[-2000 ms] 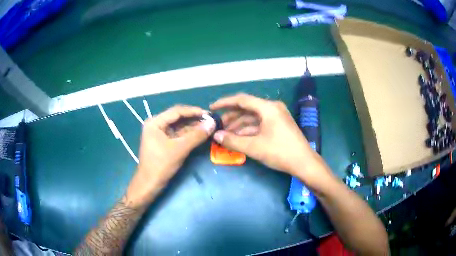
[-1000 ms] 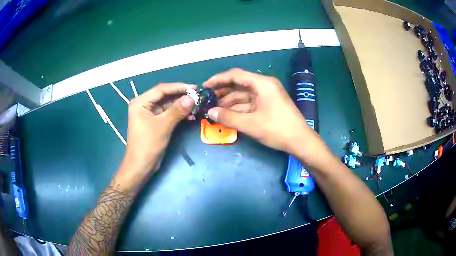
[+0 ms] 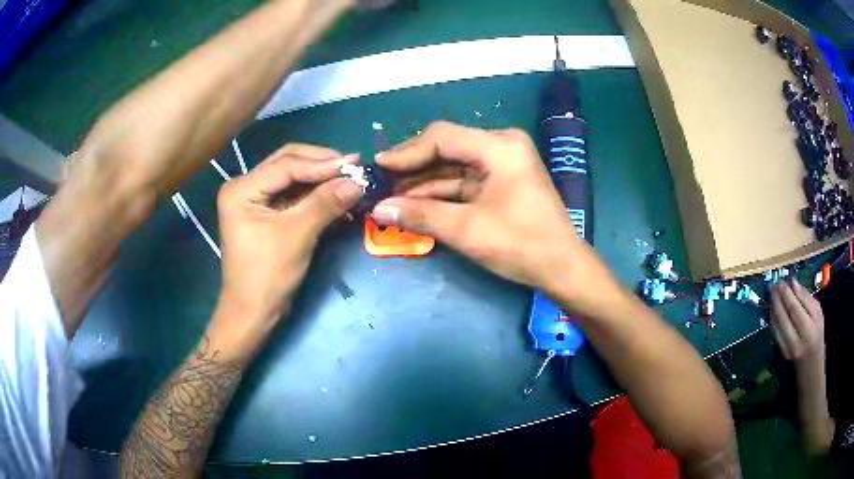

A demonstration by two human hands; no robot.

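Note:
My left hand (image 3: 272,215) pinches a small white plastic part (image 3: 356,175) between thumb and forefinger. My right hand (image 3: 478,201) holds a small black housing (image 3: 375,182) against it; the fingertips hide much of both. They are held above the orange fixture (image 3: 400,241), which lies on the green bench. A blue and black electric screwdriver (image 3: 567,187) lies to the right, bit pointing away, partly under my right forearm.
Another person's arm (image 3: 140,154) reaches across from the left. Another person's hand (image 3: 796,318) is by the light-blue and white parts (image 3: 712,297) at right. A cardboard tray (image 3: 688,187) holds many black units. White strips (image 3: 198,224) lie left; a red stool (image 3: 629,442) is below.
Another person's arm has come in across the left, and another hand has appeared at the right by the small parts. My hands still hold the two parts together; the view has shifted slightly.

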